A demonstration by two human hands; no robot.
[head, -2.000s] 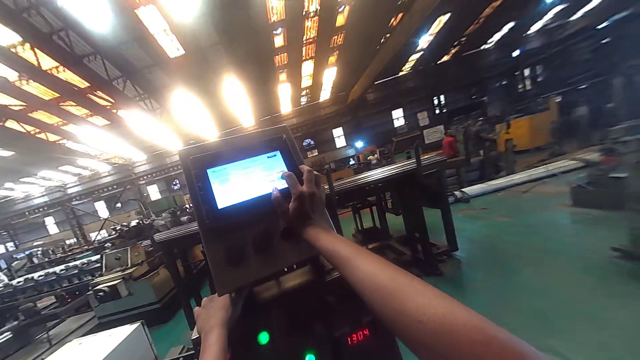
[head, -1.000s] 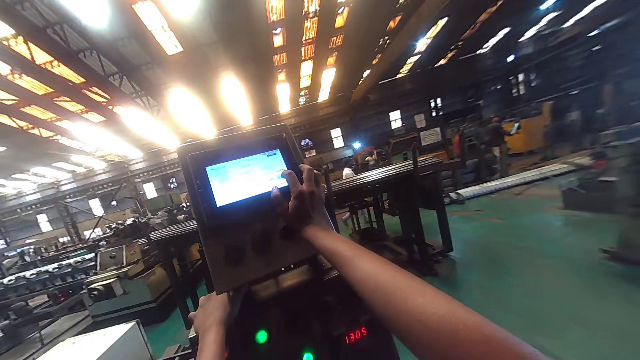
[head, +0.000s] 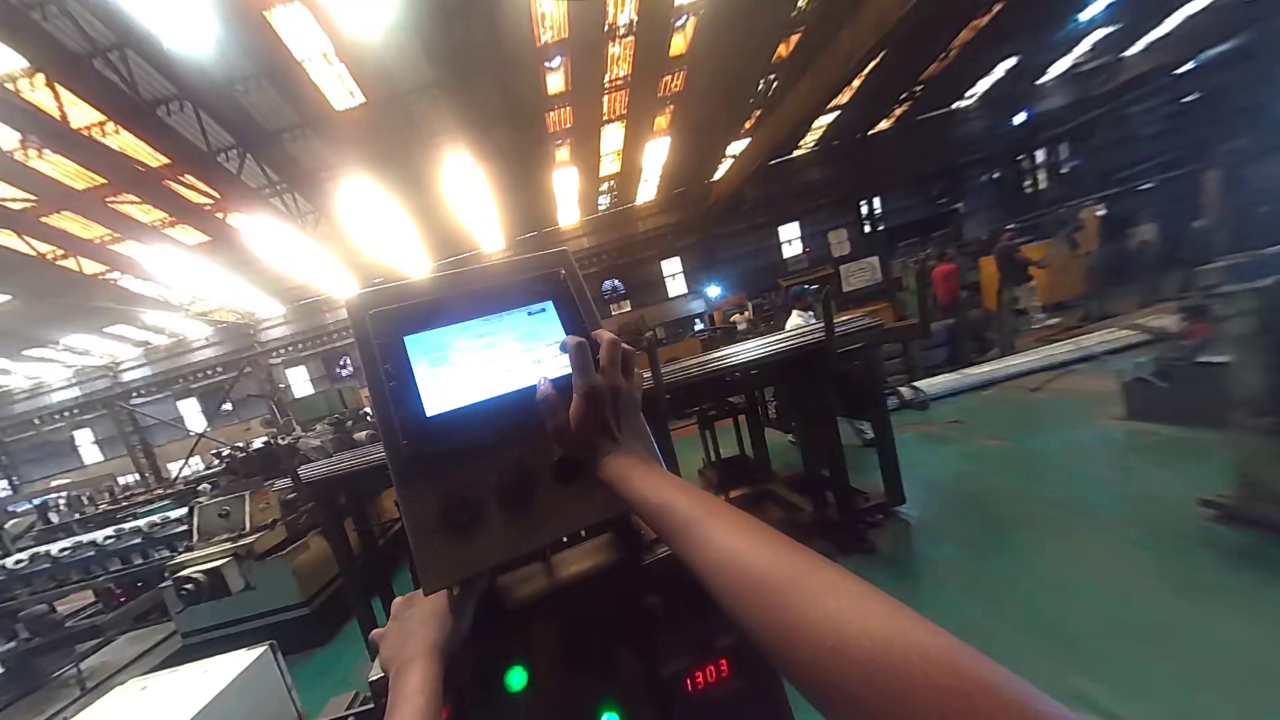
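Observation:
A dark machine control panel [head: 480, 500] with a lit touchscreen [head: 485, 360] tilts in front of me. My right hand [head: 600, 395] is at the screen's right edge, fingers bent and apart, with nothing held; whether a fingertip presses the screen I cannot tell. Below the panel's lower left corner is my left hand [head: 412, 635], its fingers partly hidden, so its grip cannot be made out. Under the panel, a dark console bears a green light [head: 515, 678] and a red digital readout [head: 708, 676].
Long metal bars [head: 760, 348] lie on a dark rack behind the panel. Machine tools [head: 250, 560] stand at left, with a white cabinet [head: 200, 690] at lower left. Green floor [head: 1030, 520] lies to the right. Several people, one in a red top [head: 944, 284], are in the background.
The digits on the red readout have changed. Both my hands keep about the same places. A person in white now shows behind the bar rack.

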